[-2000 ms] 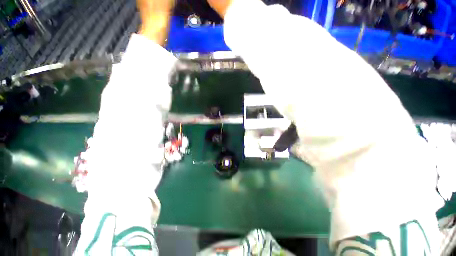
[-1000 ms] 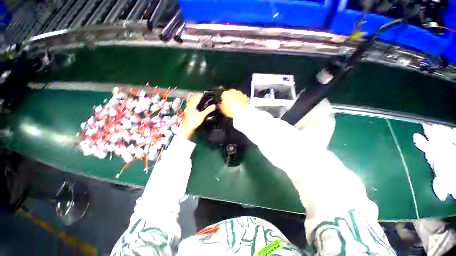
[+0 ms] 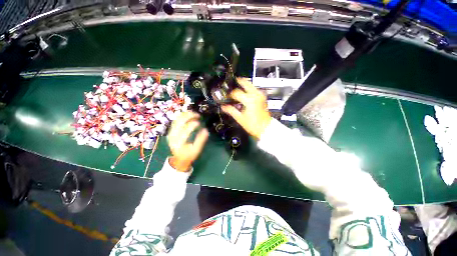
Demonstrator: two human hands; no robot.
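Several round black housings (image 3: 234,142) stand in a cluster on the green bench, some with thin pale leads sticking out. My right hand (image 3: 249,107) is at the right side of the cluster, its thumb and fingers around a blurred black housing (image 3: 219,93). My left hand (image 3: 186,139) is at the lower left of the cluster, its fingers apart and holding nothing visible. A big pile of small white connectors with red-orange leads (image 3: 125,111) lies left of my hands.
A white-grey screw feeder (image 3: 278,65) stands behind right. A thick black screwdriver (image 3: 328,67) slants down in front of it. A clear bag of small pieces (image 3: 323,112) lies right of it. White parts (image 3: 443,140) lie at far right. A metal rail (image 3: 240,9) runs behind.
My hands have come back from the blue bins to the bench. More black housings now stand there. Since the last earlier frame, my left hand has moved down and away from the housings.
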